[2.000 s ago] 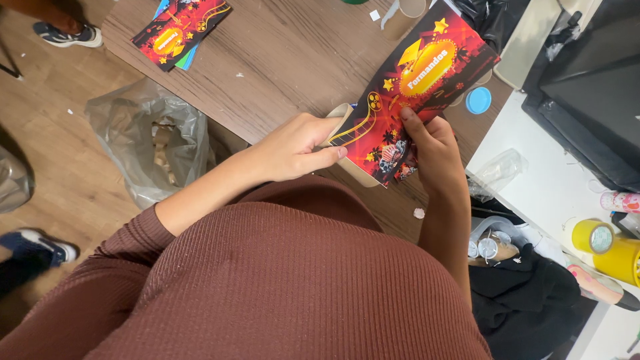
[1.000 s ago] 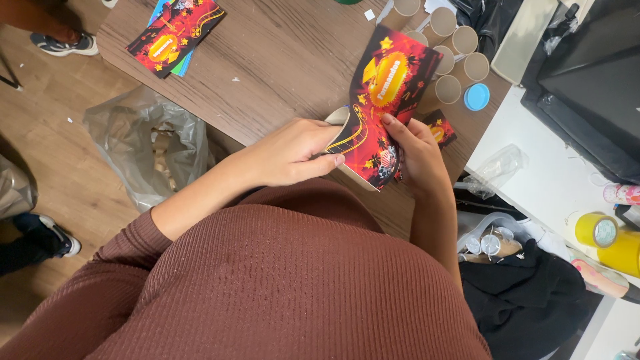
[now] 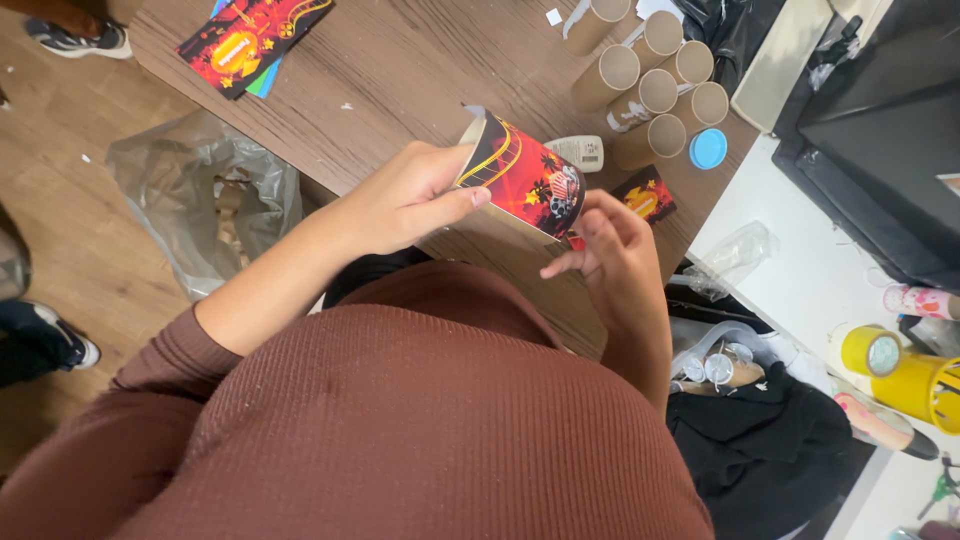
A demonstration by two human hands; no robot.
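Observation:
My left hand grips a cardboard tube at its open left end, thumb over a printed red and black paper sheet that curves around the tube. At the other end, my right hand has its fingertips at the sheet's right edge, with the fingers partly bent; whether they pinch it is hard to tell. Behind the tube lies a white bottle. A smaller red printed piece rests on the wooden table beyond my right hand, partly hidden. More printed sheets are stacked at the table's upper left.
Several brown cardboard tubes stand at the upper right of the table, beside a blue lid. A grey plastic bag sits left of the table edge. Rolls of yellow tape are on the white surface at right. Another person's shoes show at left.
The printed sheet, earlier extending up and away from my hands, is now curved around the tube. My right hand has moved to the tube's right end.

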